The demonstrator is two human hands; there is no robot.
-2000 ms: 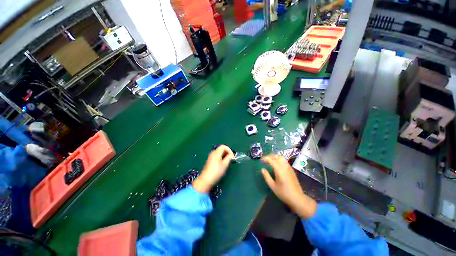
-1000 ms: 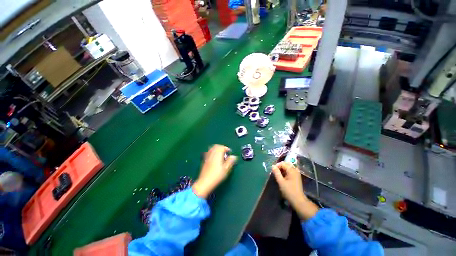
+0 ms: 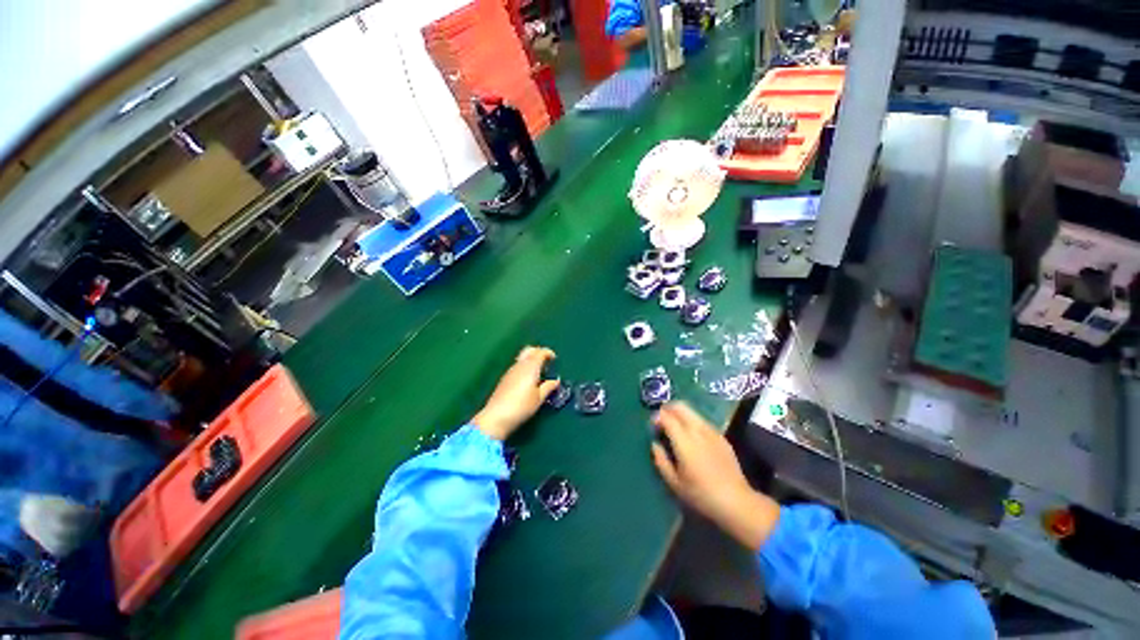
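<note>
My left hand (image 3: pixel 516 393) is over the green bench. A small dark module (image 3: pixel 559 395) is at its fingertips; whether it is gripped cannot be told. Another dark module (image 3: pixel 590 398) lies just right of it. My right hand (image 3: pixel 703 465) is bare with fingers apart, its fingertips just below a third dark module (image 3: pixel 655 386), holding nothing visible. More dark modules (image 3: pixel 556 496) lie beside my left forearm, which partly hides them. A silver-framed part (image 3: pixel 640 334) lies farther up, below a loose pile of similar parts (image 3: pixel 656 271).
A cream fan (image 3: pixel 676 194) stands behind the pile. Clear plastic scraps (image 3: pixel 738 356) lie at the bench edge. The machine bed (image 3: pixel 875 431) with a green plate (image 3: pixel 965 319) is at right. Orange trays (image 3: pixel 281 419) are at left, near a gloved hand (image 3: pixel 56 523). A blue unit (image 3: pixel 431 254) stands behind.
A dark module now lies between my hands, with another at my left fingertips. My right hand has moved left and up towards the third module. The camera view has shifted.
</note>
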